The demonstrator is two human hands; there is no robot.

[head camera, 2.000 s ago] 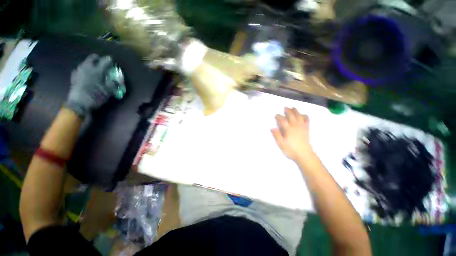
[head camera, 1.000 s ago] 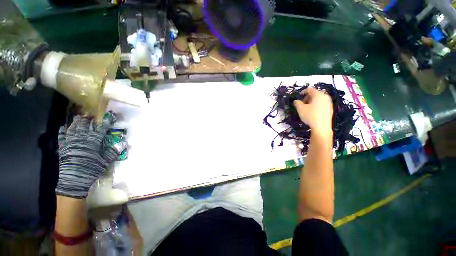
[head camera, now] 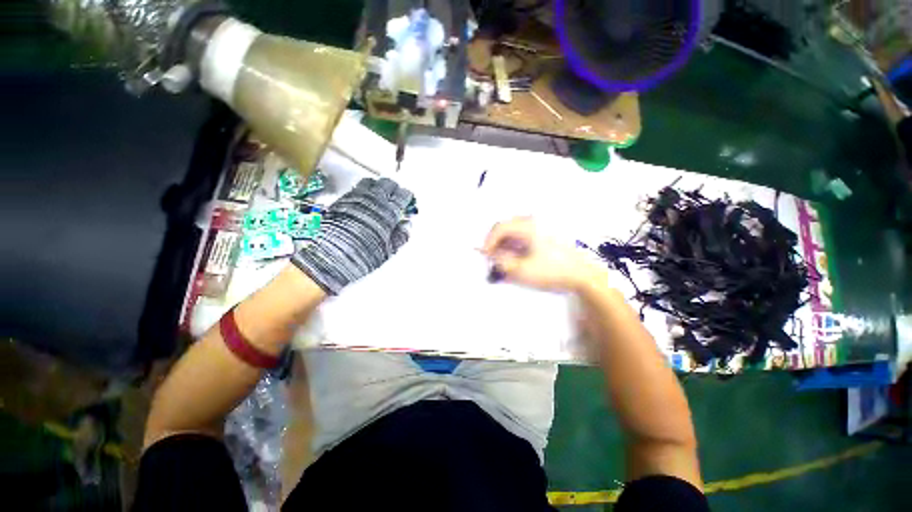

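My left hand (head camera: 362, 232), in a grey-black striped glove, is closed just below the soldering iron's dark tip (head camera: 401, 150). A small dark green edge, apparently a circuit board, shows at its fingertips; the rest is hidden. My bare right hand (head camera: 535, 256) is over the white sheet, fingers pinched on a black cable, whose dark end (head camera: 495, 273) shows below them. Several green and white circuit boards (head camera: 265, 232) lie on the sheet left of my gloved hand. The tangled black cable pile (head camera: 725, 275) lies at the right of the sheet.
A yellowish cone with a white collar (head camera: 290, 88) hangs at upper left, close to the iron. The iron's stand (head camera: 413, 65) and a purple-rimmed fan (head camera: 628, 40) stand behind the sheet on a brown board (head camera: 590, 118). A small dark piece (head camera: 483, 179) lies on the sheet.
My right hand has left the cable pile and come to the middle with a cable. My left hand has moved from the sheet's left edge to below the iron, leaving boards on the sheet.
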